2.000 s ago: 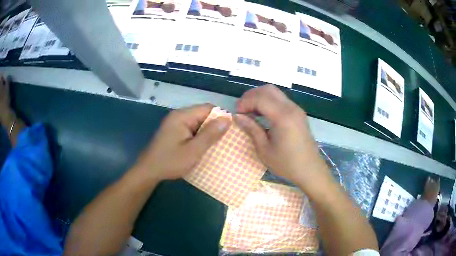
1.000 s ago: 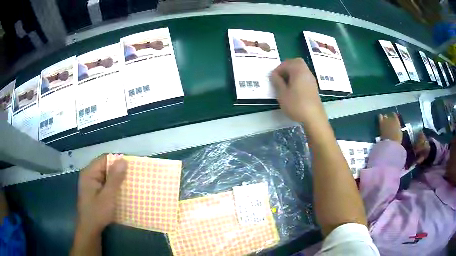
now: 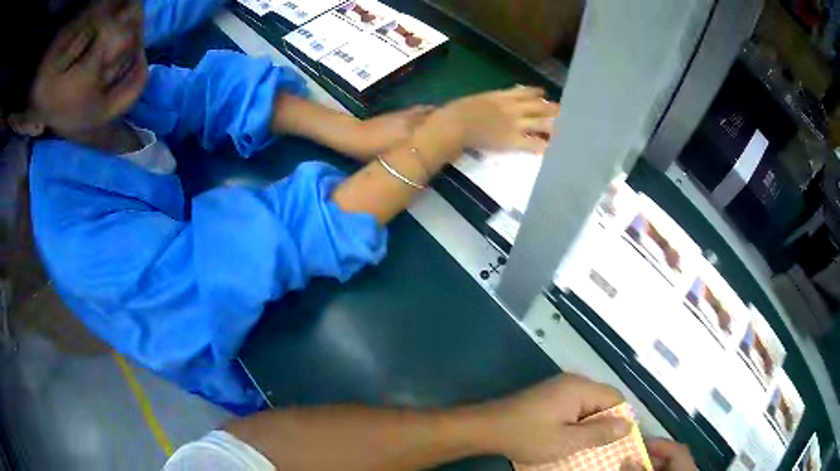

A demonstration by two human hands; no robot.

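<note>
The dotted sticker sheet [image 3: 594, 457] is at the bottom right, cut off by the lower edge. My left hand [image 3: 566, 421] holds it, with the thumb on top near its upper corner. My right hand [image 3: 672, 454] shows only as a few fingers beside the sheet's right edge. The rest of it is out of the picture, and whether it grips anything cannot be seen. White product boxes [image 3: 635, 317] lie in a row on the green conveyor at the right, blurred.
A grey upright post [image 3: 599, 138] rises from the pale side rail [image 3: 451, 235]. A person in a blue smock [image 3: 249, 244] sits at the left of the dark green bench [image 3: 387, 322], arms reaching over the conveyor to boxes. More boxes [image 3: 364, 51] lie further up. Dark cartons [image 3: 737, 138] stand behind.
The view has swung left, bringing the person in blue and the post into sight. My right hand has come back from the boxes to beside the sheet. The spare sheets are out of view.
</note>
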